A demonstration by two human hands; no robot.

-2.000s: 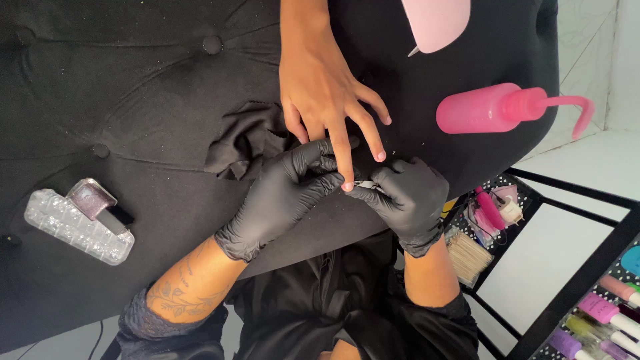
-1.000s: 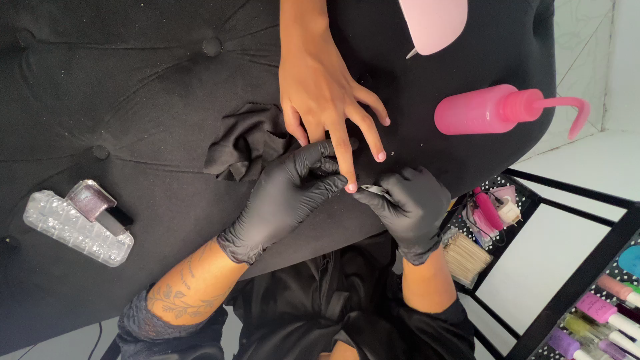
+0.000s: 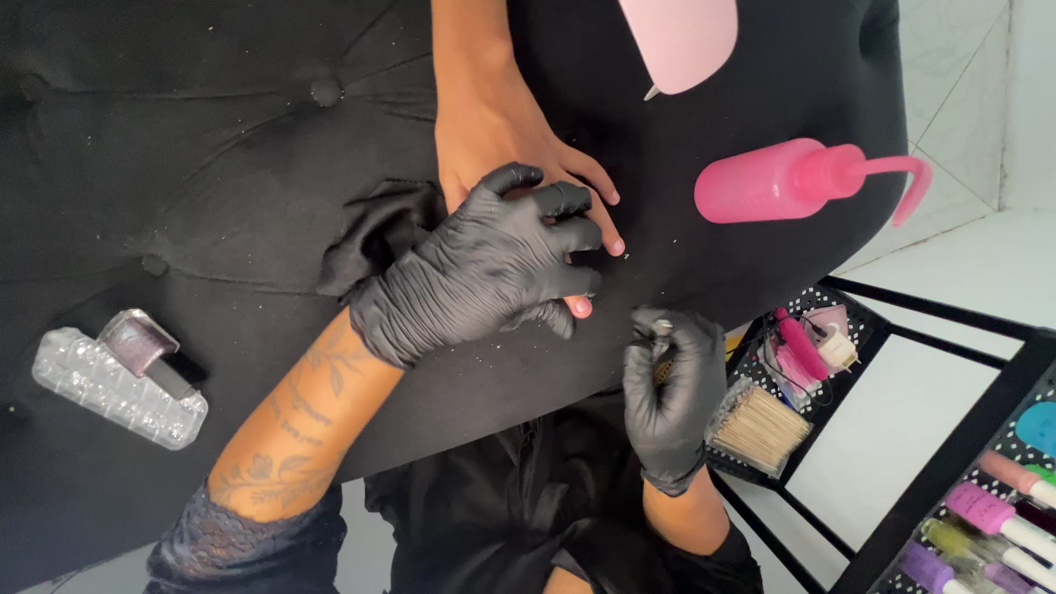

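My left hand, in a black glove, lies over the fingers of another person's hand, whose palm faces down on the black tufted surface. One fingertip of that hand shows past my glove, near my thumb. My right hand, also gloved in black, is apart from it at the lower right, curled, with a small metal tip showing between thumb and fingers; the rest of that tool is hidden. A crumpled black cloth lies beside my left hand.
A pink squeeze bottle lies to the right, below a pale pink device. At left are a clear compartment case and a glitter polish bottle. A black-framed cart at lower right holds wooden sticks and colourful bottles.
My left hand has moved up and right from holding one finger to lying over the other person's fingers. My right hand has drawn away from the fingertip, down and to the right.
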